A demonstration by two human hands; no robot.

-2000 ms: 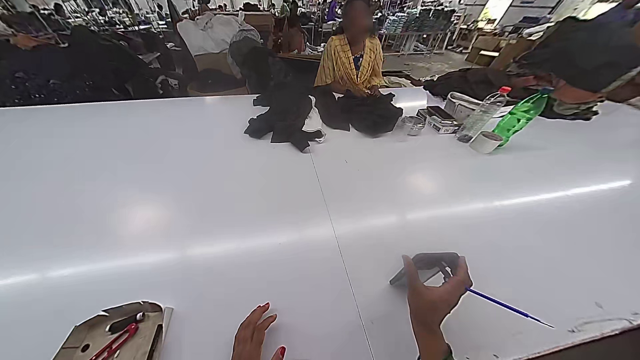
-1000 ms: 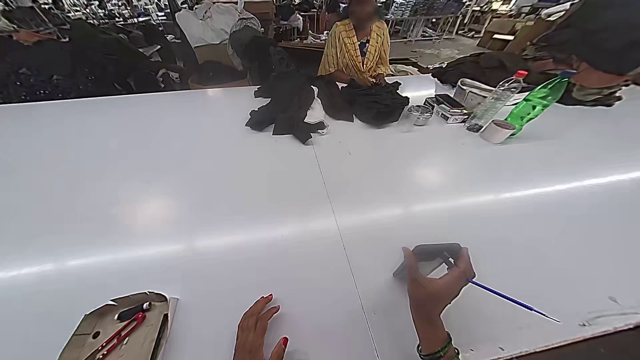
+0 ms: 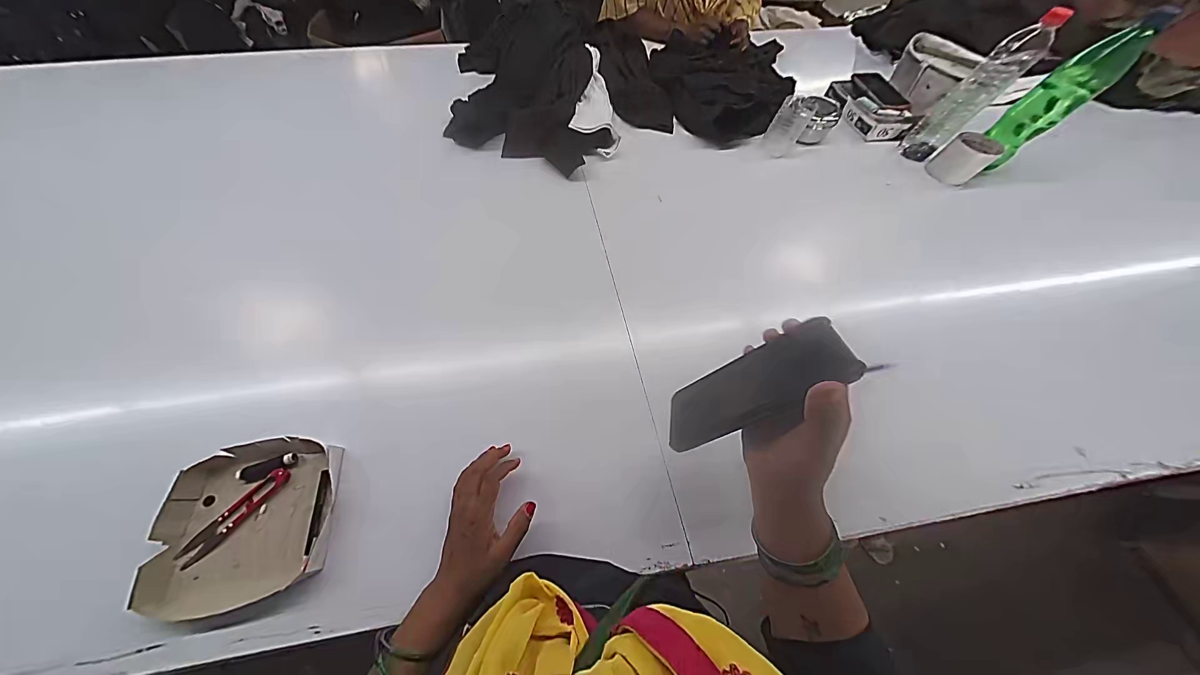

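Observation:
My right hand (image 3: 797, 441) grips a flat dark rectangular object (image 3: 764, 386), possibly a phone, raised with its broad face toward me. The thin tip of a pen-like item (image 3: 879, 367) sticks out past its right end; the rest of that item is hidden. My left hand (image 3: 483, 511) rests at the near edge of the white table (image 3: 422, 281), fingers apart and holding nothing. Left of it lies a torn cardboard tray (image 3: 272, 553) containing red-handled thread snips (image 3: 246, 511) and a small dark item (image 3: 267, 467) with a pale end.
Black cloth (image 3: 534, 84) lies at the far edge, before a seated person (image 3: 694, 19). At the far right are a glass jar (image 3: 817, 120), a small box (image 3: 877, 120), a clear bottle (image 3: 984, 84), a green bottle (image 3: 1069, 89) and a white roll (image 3: 963, 157). A seam crosses the table.
My right hand has lifted and turned the dark object, so its broad face now shows. The long blue shaft seen earlier is mostly hidden. The view has tilted down.

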